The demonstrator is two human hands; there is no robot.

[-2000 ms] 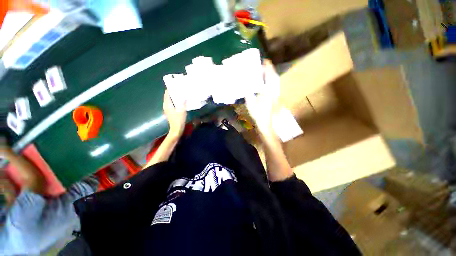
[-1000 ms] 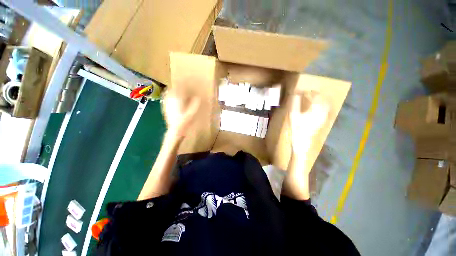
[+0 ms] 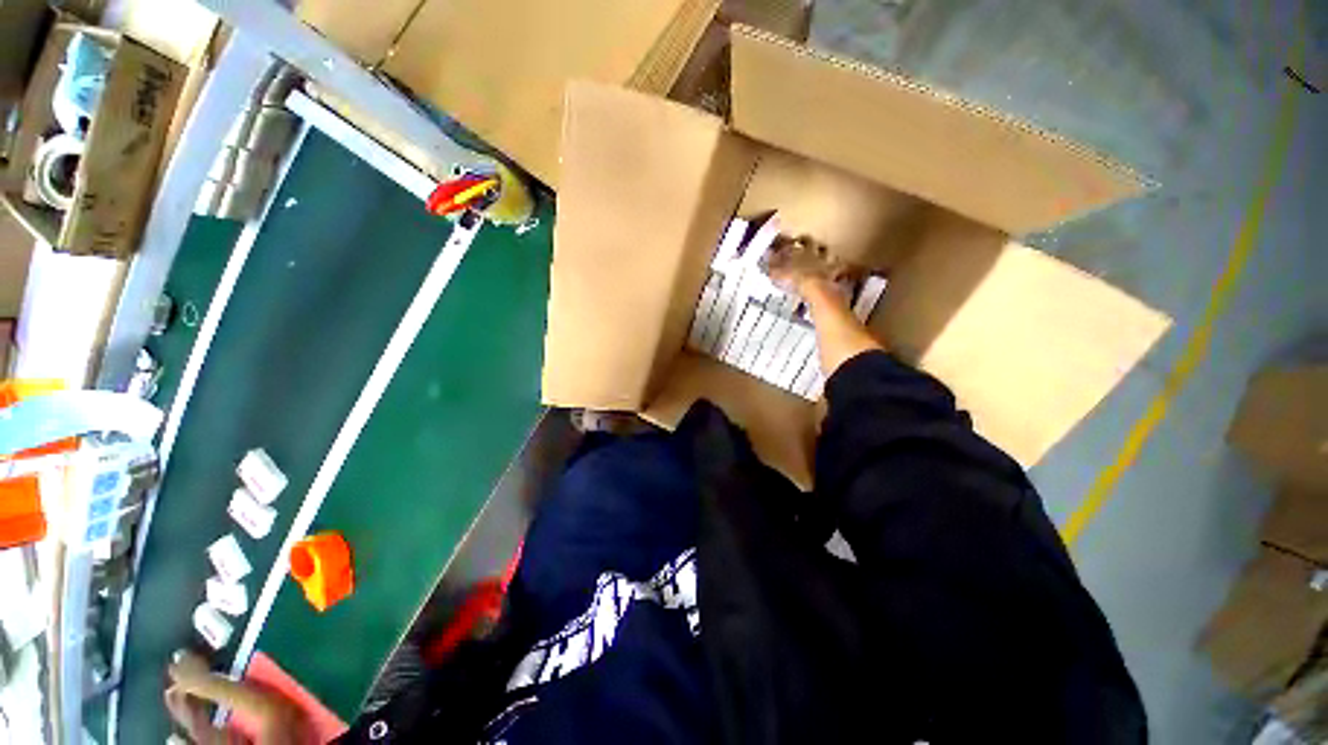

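Observation:
My right hand (image 3: 808,267) reaches into the open brown carton (image 3: 619,248) and rests on the white product boxes (image 3: 765,342) packed in rows inside. Some boxes beside and under the hand stand tilted and uneven. The fingers are partly blurred, and I cannot tell whether they grip a box. My left hand is not in view; its black sleeve runs to the bottom edge at the left.
Several product boxes (image 3: 251,512) lie on the green conveyor. An orange tape dispenser (image 3: 322,569) stands on the bench. Another person's hand (image 3: 219,699) is near the red mat (image 3: 299,696). Red-yellow scissors (image 3: 463,192) sit at the line end. Flat cardboard (image 3: 510,73) lies behind.
The boxes carried earlier in both hands are now in the carton. My right hand has moved from the carton's right flap into it. My left hand has left its left flap.

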